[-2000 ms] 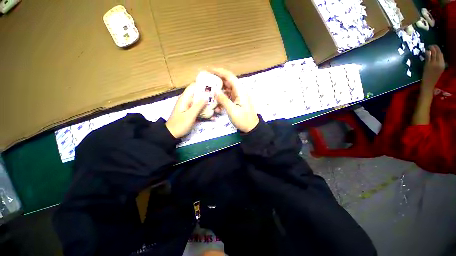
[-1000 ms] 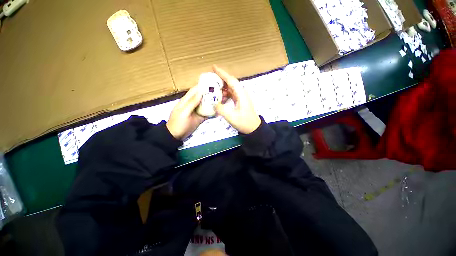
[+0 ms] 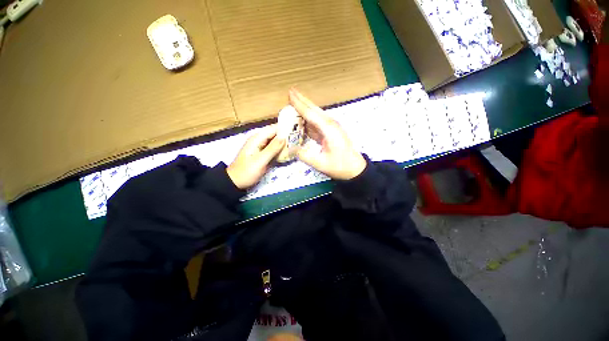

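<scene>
A cream-white plastic housing [image 3: 290,130] with small dark openings is held between my two hands, over the adhesive sheets. My left hand [image 3: 256,158] grips its left side near the lower end. My right hand [image 3: 328,143] lies along its right side, fingers extended upward. The housing is tilted, and my fingers hide part of it. White adhesive sheets [image 3: 400,126] with blue marks run along the near table edge under my hands. Another housing [image 3: 170,42] lies singly on the cardboard mat [image 3: 113,86].
Two open cartons [image 3: 427,50] at the upper right hold small white pieces [image 3: 467,36]. More white pieces [image 3: 557,65] lie scattered beside them. A person's red sleeve [image 3: 561,170] and a red stool [image 3: 461,212] are at the right. Clear plastic [image 3: 12,256] is at the left edge.
The housing has turned in my hands and now shows a narrower side. My right hand has moved slightly right and flattened against it. The person's hand at the right has left view.
</scene>
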